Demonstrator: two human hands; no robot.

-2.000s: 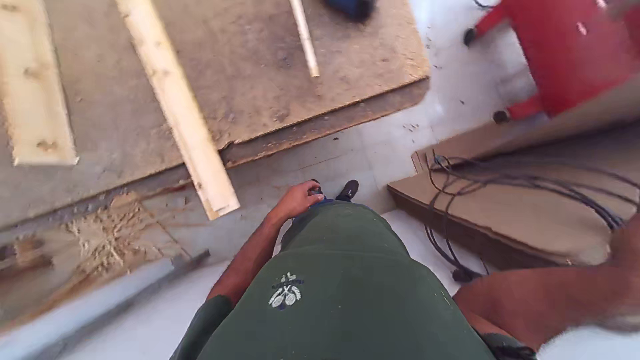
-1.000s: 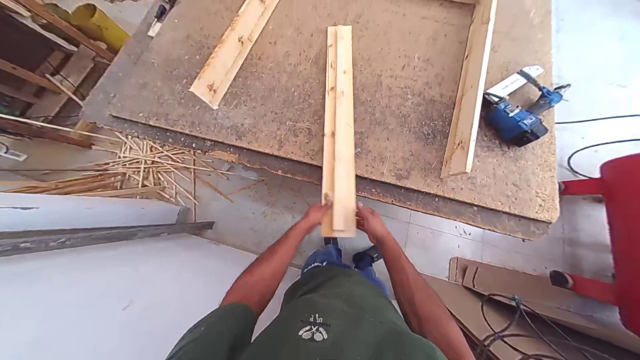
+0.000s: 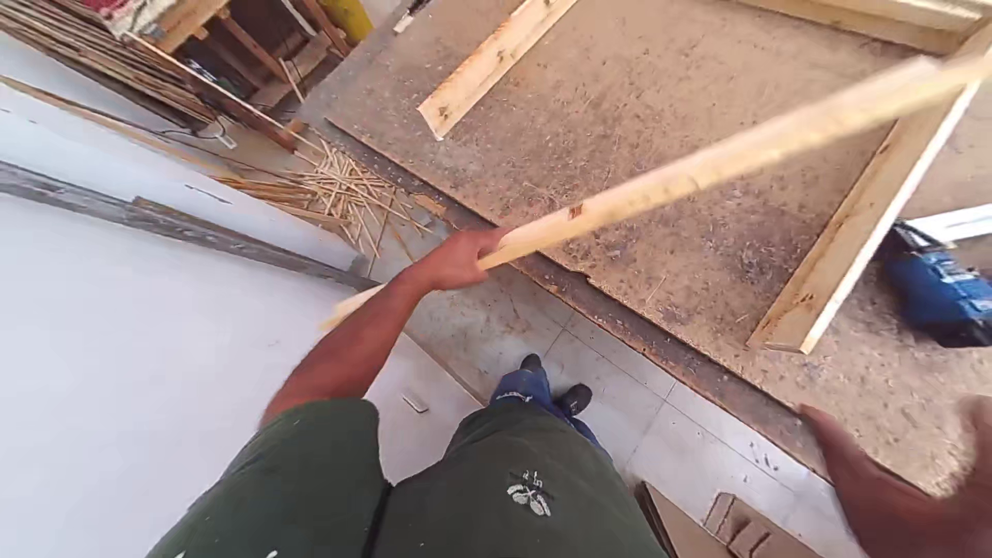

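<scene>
My left hand (image 3: 461,260) is closed around a long pale wooden board (image 3: 659,182), near its lower end. The board slants up to the right above the particleboard worktable (image 3: 604,101), and its end passes behind my wrist. My right hand (image 3: 903,480), blurred and partly cut off at the lower right, is spread by the table's edge, with nothing seen in it. Another board (image 3: 500,66) lies at the table's upper left. On the right, boards joined at a corner (image 3: 860,232) lie on the table, next to a blue power tool (image 3: 938,287).
A pile of thin wood strips (image 3: 360,194) lies beyond the table's left corner. A white wall or panel (image 3: 155,325) with a grey rail stands at left. Cardboard (image 3: 728,527) lies on the tiled floor at bottom right. A wooden rack (image 3: 256,54) stands at upper left.
One second ago both my hands were at the near end of boards pointing away from me. Now my left hand alone holds a board slanting right, and my right hand is off it, at the lower right.
</scene>
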